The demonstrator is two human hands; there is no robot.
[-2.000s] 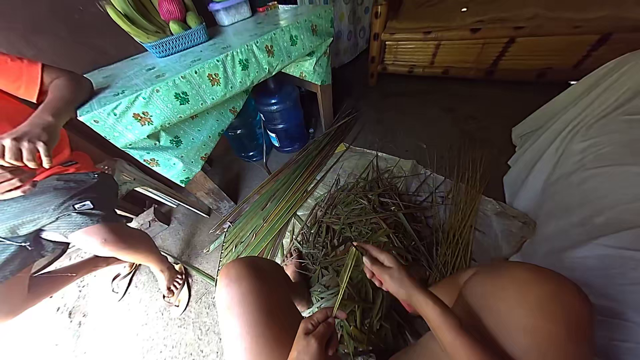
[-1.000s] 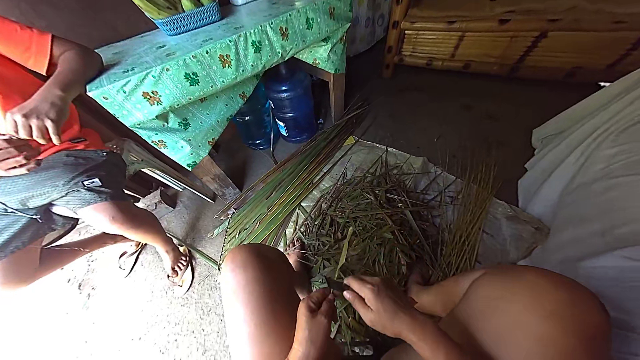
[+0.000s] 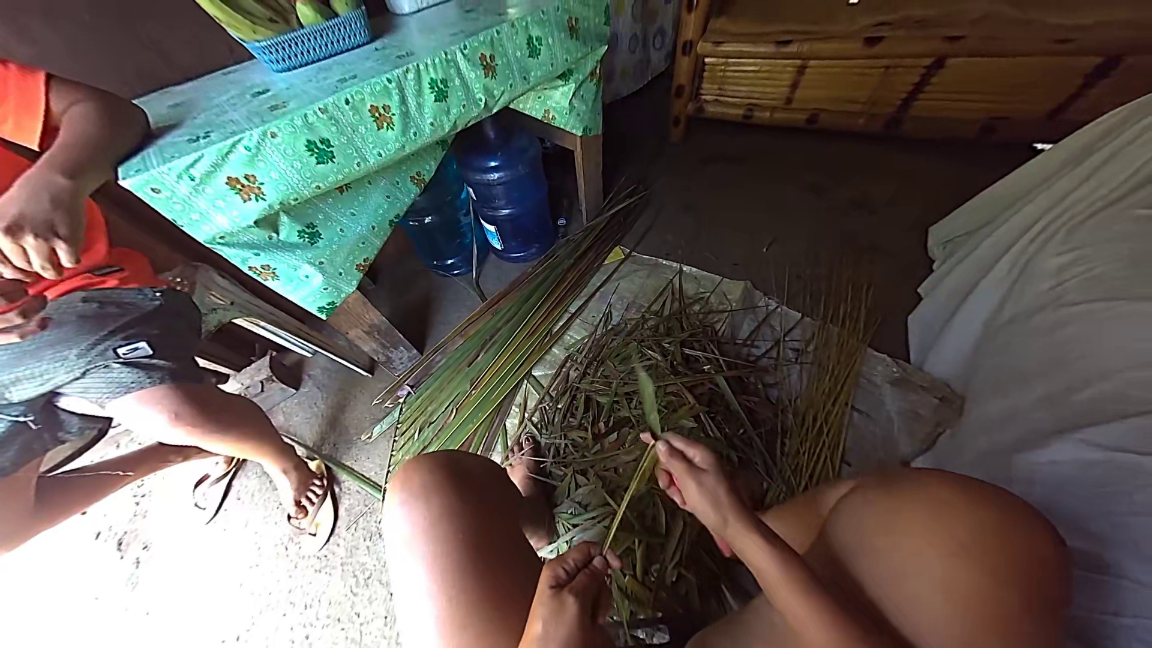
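A narrow palm leaf strip [image 3: 629,500] runs between my hands, low in the middle of the head view. My left hand [image 3: 576,585] pinches its lower end. My right hand [image 3: 691,477] grips it farther up, where a piece of green leaf sticks up past the fingers. Whether my right hand also holds a blade, I cannot tell. Beneath both hands lies a heap of leaf scraps [image 3: 666,378] on a pale sheet [image 3: 886,418]. Long green leaflets [image 3: 504,351] lie in a bundle left of the heap. Thin stripped midribs [image 3: 832,378] lie together on its right.
My knees flank the heap. A seated person [image 3: 81,342] in an orange shirt is at the left. A table with a green flowered cloth [image 3: 342,153] holds a blue basket [image 3: 310,40]. Blue water jugs [image 3: 508,193] stand beneath. White cloth [image 3: 1053,297] hangs at the right.
My hands were close together a second ago; now they are apart, with the strip stretched between them. The right hand has moved up and away from the left.
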